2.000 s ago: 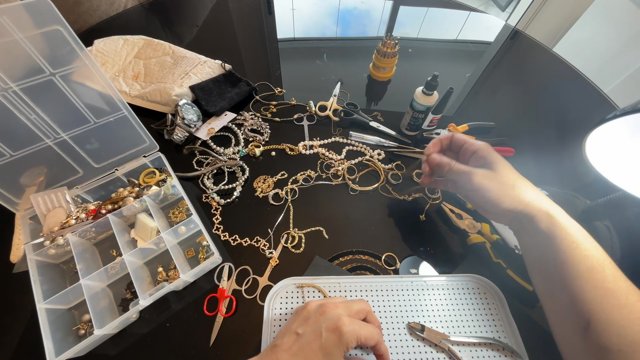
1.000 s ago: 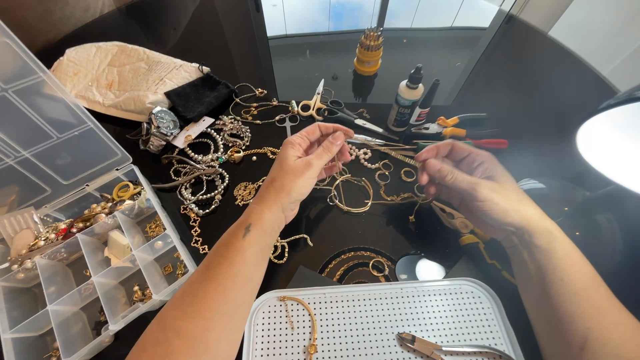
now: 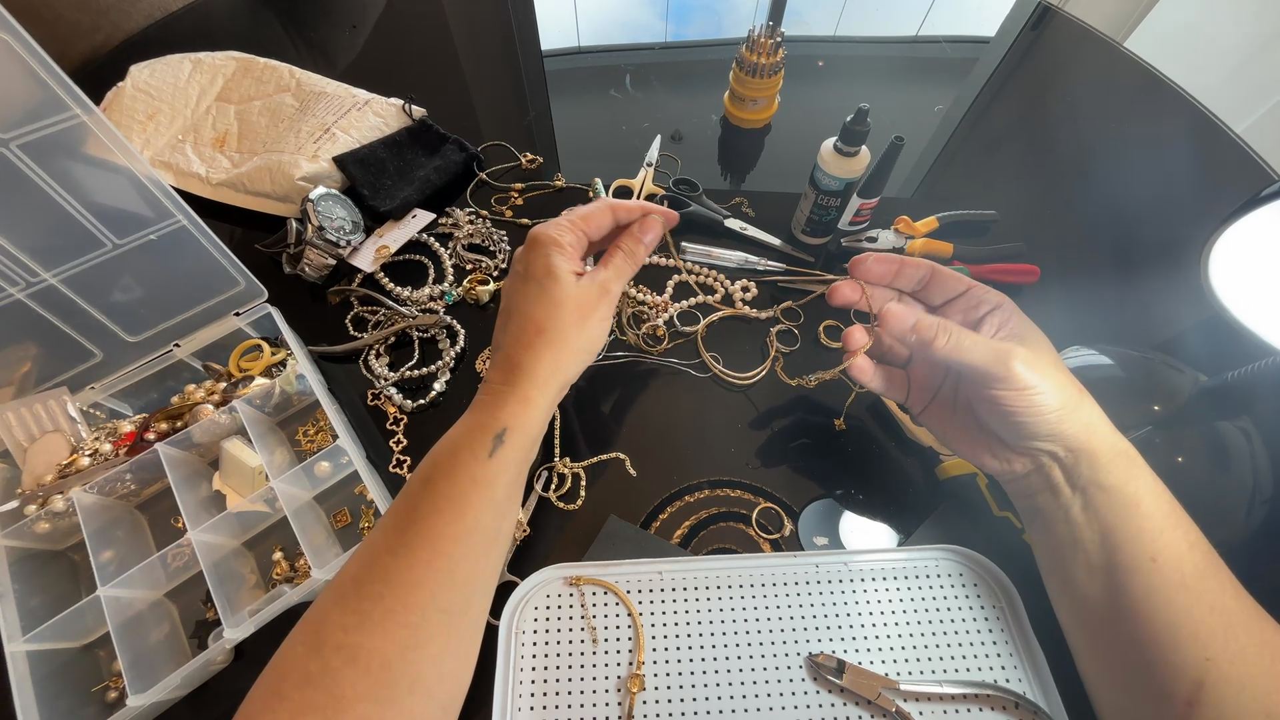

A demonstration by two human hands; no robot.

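Observation:
Over the jewelry pile, my left hand (image 3: 575, 290) pinches one end of a fine gold-toned chain (image 3: 684, 268) between thumb and forefinger. My right hand (image 3: 950, 350) has part of a fine chain looped over its fingers at the right of the pile. Whether both hands hold the same chain I cannot tell. Below them lie a pearl bead strand (image 3: 715, 283), a gold-toned bangle (image 3: 735, 375) and several rings. On the white perforated tray (image 3: 760, 565) rest a gold-toned bracelet (image 3: 636, 640) and metal nippers (image 3: 870, 680).
An open clear plastic organizer (image 3: 190, 590) with jewelry stands at left. Behind are a wristwatch (image 3: 335, 220), a black pouch (image 3: 405, 165), scissors (image 3: 745, 232), a dropper bottle (image 3: 832, 185), pliers (image 3: 905, 235) and a yellow bit holder (image 3: 755, 85). A lit lamp (image 3: 1245, 265) is at right.
My left hand has moved up from the tray to the jewelry pile and now pinches a chain. The bracelet on the tray, mostly covered by that hand before, is in plain sight.

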